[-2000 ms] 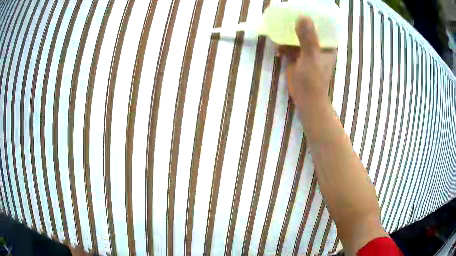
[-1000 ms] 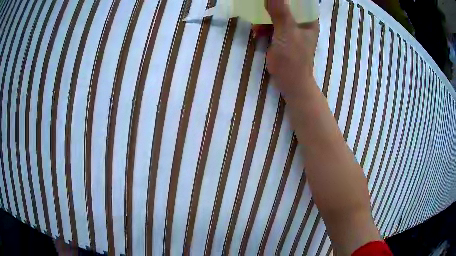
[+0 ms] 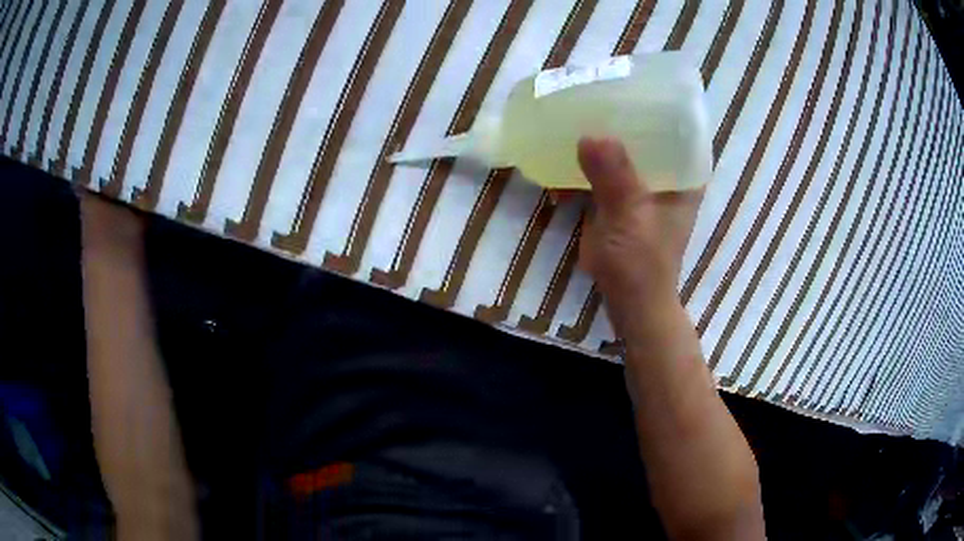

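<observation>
My right hand point(image 3: 634, 227) grips a translucent squeeze bottle point(image 3: 608, 116) with pale yellow liquid and a white label. The bottle lies sideways over the white panel point(image 3: 307, 132). Its thin white nozzle point(image 3: 428, 154) points left, its tip at one of the brown strips point(image 3: 370, 206). Whether the tip touches cannot be told. The strips run slantwise and end in small hooked steps at the panel's near edge. My left hand point(image 3: 111, 217) is at the near edge on the left, blurred, its fingers hidden at the panel, so its grip cannot be told.
The panel's near edge slopes down from left to right. Below it are my dark trousers point(image 3: 423, 423) with a small orange-brown patch point(image 3: 321, 479). A blue thing point(image 3: 26, 412) shows at the lower left. The right side beneath the panel is dark.
The view has shifted to the panel's near edge. The bottle and my right hand now appear nearer that edge, with the whole bottle in view. My left forearm has come into view.
</observation>
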